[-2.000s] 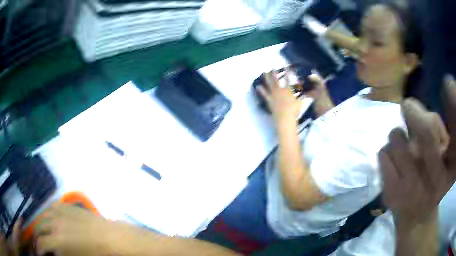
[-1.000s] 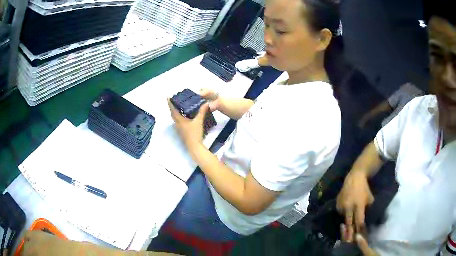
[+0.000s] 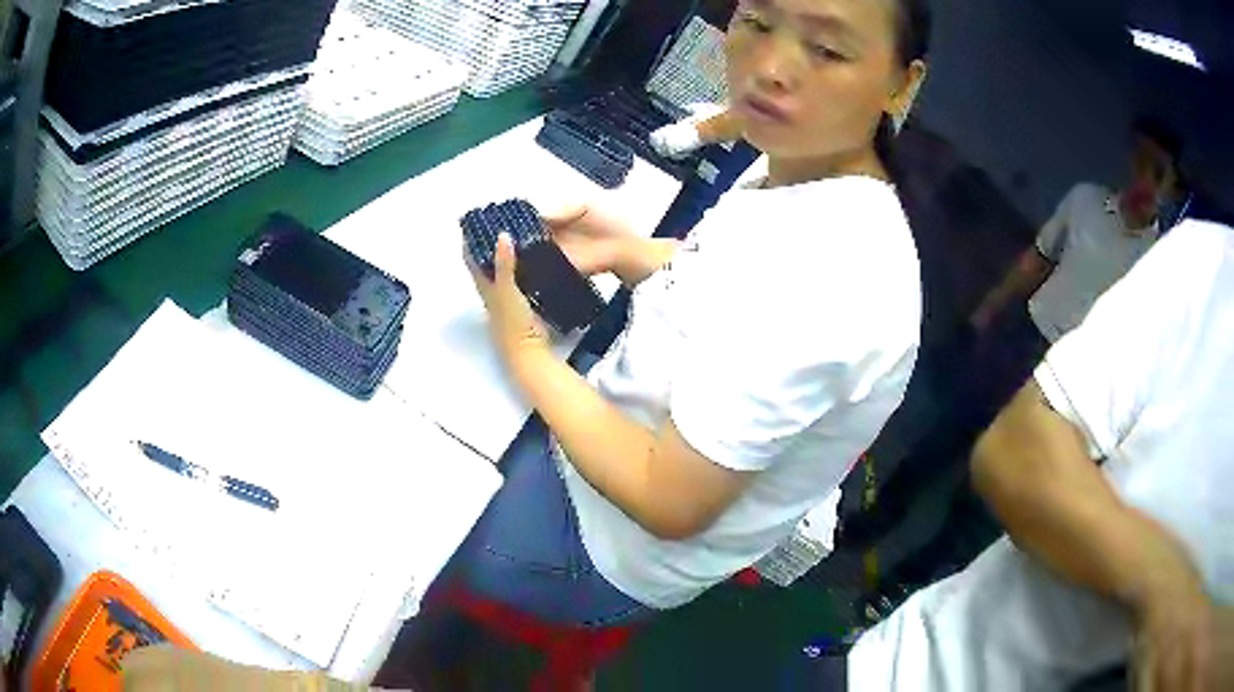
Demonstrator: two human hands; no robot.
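The orange parts tray (image 3: 75, 615) is at the bottom left, cut off by the picture's edge, with small black strips inside. A part of my right hand and wrist (image 3: 223, 671) shows at the bottom edge, over the tray's near side. Its fingers are mostly cut off, so what it holds is hidden. My left hand is out of the picture. A black housing (image 3: 25, 575) lies left of the tray, partly cut off.
A pen (image 3: 207, 475) lies on white paper sheets (image 3: 311, 521). A stack of black frames (image 3: 318, 304) stands beyond. A seated neighbour (image 3: 798, 352) holds several black frames (image 3: 535, 264). Another person (image 3: 1137, 446) is at right. White-edged trays (image 3: 176, 169) stand across the green belt (image 3: 176, 264).
The view has turned right since the oldest frame. More of the orange tray's inside shows and less of my right arm. The neighbour's face has turned towards the camera. The person at right has shifted.
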